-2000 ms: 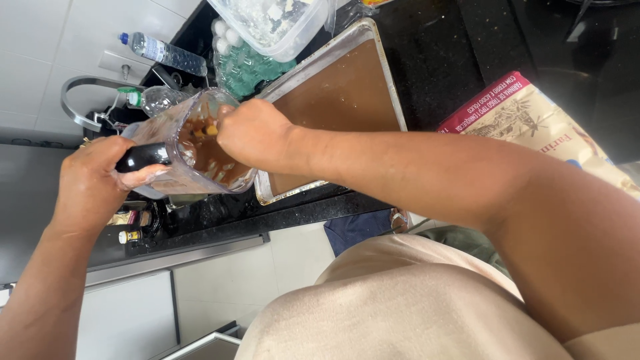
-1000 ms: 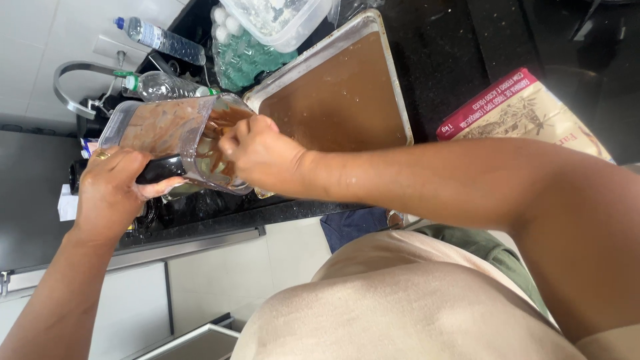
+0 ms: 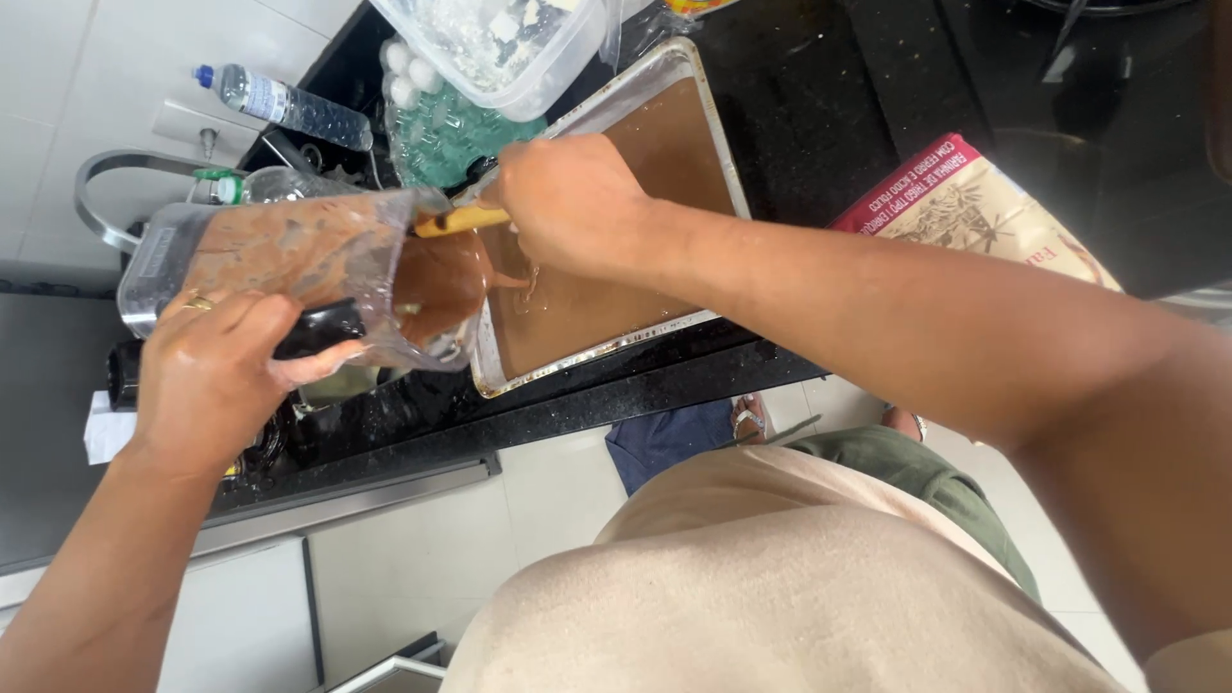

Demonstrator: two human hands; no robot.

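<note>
My left hand [image 3: 217, 371] grips the black handle of a clear blender jar [image 3: 289, 255], which lies tipped on its side with brown batter smeared inside. Its mouth faces a rectangular metal baking pan [image 3: 727, 164]. Brown batter [image 3: 587, 313] covers the pan's bottom, and a thin stream of it runs from the jar's lip into the pan. My right hand [image 3: 568, 197] is closed around a yellowish utensil [image 3: 462, 221] at the jar's rim. The utensil's far end is hidden, so its kind cannot be told.
Behind the pan are a plastic tub [image 3: 549, 72] with white contents and eggs [image 3: 414, 72] by a green plastic tray [image 3: 448, 135]. A water bottle [image 3: 289, 106] and a curved faucet [image 3: 96, 188] are at the left. A flour bag [image 3: 982, 212] lies on the right of the black counter [image 3: 799, 106].
The jar's mouth has come to the pan's edge, and batter now streams from it. My right hand has moved from inside the jar's mouth to its rim, where the yellowish utensil shows.
</note>
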